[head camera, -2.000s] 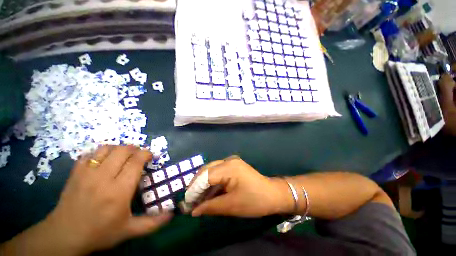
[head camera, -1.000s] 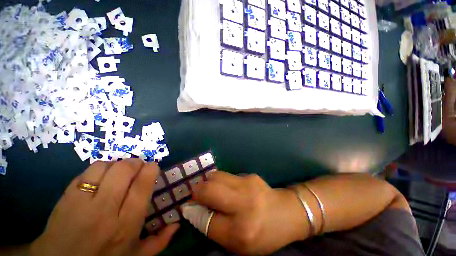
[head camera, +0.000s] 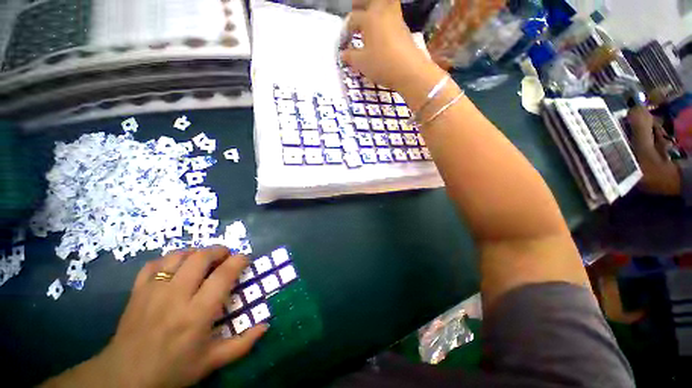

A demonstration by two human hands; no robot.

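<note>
My left hand [head camera: 171, 311] lies over the left part of a green panel [head camera: 294, 327], fingers at its upper edge and thumb at the lower left, holding it. Rows of small pale squares with dark edges [head camera: 271, 283] sit on the panel beside my fingers. Its lower right part shows bare green with fine marks. My right hand [head camera: 379, 45] is over the far part of a thick white tray [head camera: 349, 179], fingertips bent down at the squares there. Whether it holds a square cannot be told. More squares [head camera: 312, 139] stand in rows on the tray.
A heap of loose white scraps [head camera: 125, 193] lies left of the tray. Stacked white sheets [head camera: 171, 34] stand behind it. A smaller stack [head camera: 596, 151] is at the right, near another person's hand [head camera: 645, 132]. Clear plastic [head camera: 451, 332] lies near my lap.
My right hand has left the green panel and reached up to the far part of the tray. More of the panel's bare green shows. My left hand stays on the panel.
</note>
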